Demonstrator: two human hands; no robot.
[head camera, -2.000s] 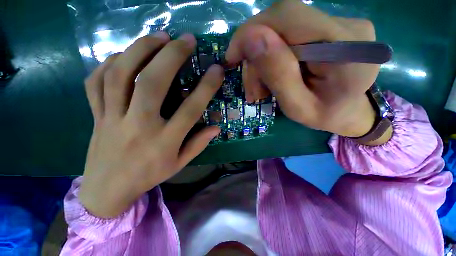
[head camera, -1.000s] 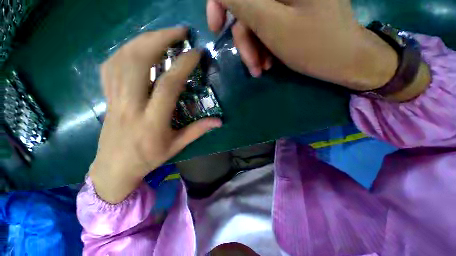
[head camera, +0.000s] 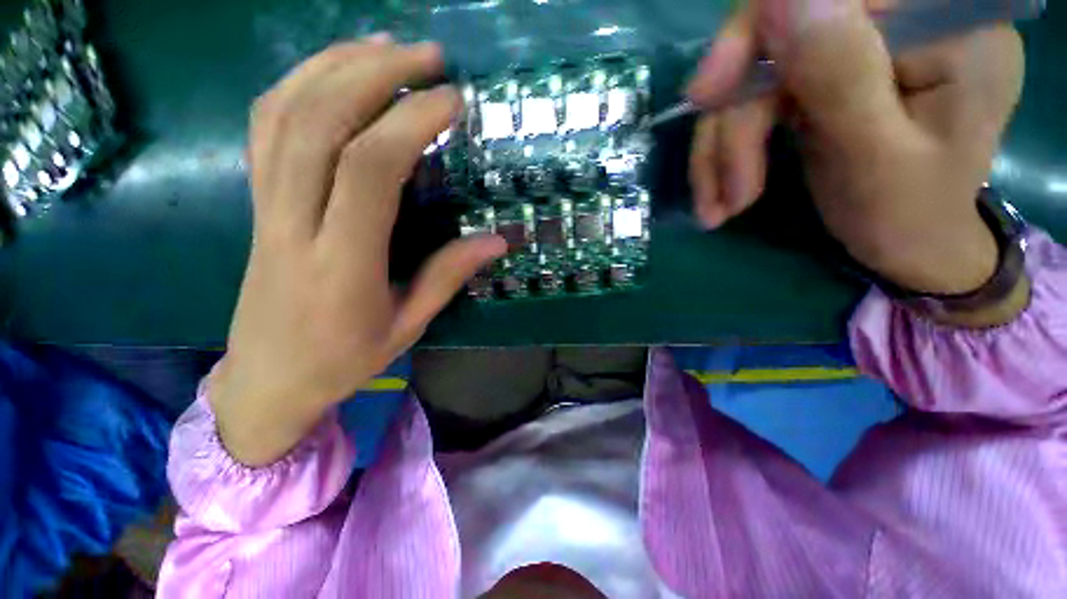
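Observation:
A green PCB panel (head camera: 552, 187) with rows of bright silver rectangles and small chips lies flat on the dark-green mat. My left hand (head camera: 339, 222) rests over its left edge, with the thumb on the lower left part and the fingers hiding the left side. My right hand (head camera: 866, 140) is right of the panel and grips tweezers (head camera: 954, 21) like a pen. The tweezer tip is beside the panel's upper right edge. Whether it touches the board or holds a part cannot be told.
Other PCB panels (head camera: 49, 105) stand at the far upper left. Clear film (head camera: 562, 26) with glare lies behind the panel. A blue sleeve or smock (head camera: 70, 468) shows at the lower left. The mat's front edge (head camera: 293, 348) runs before my lap.
The view has shifted. The panel is more exposed and sits straighter in view. My right hand is now farther right, with the tweezers pointing left at the panel's right edge.

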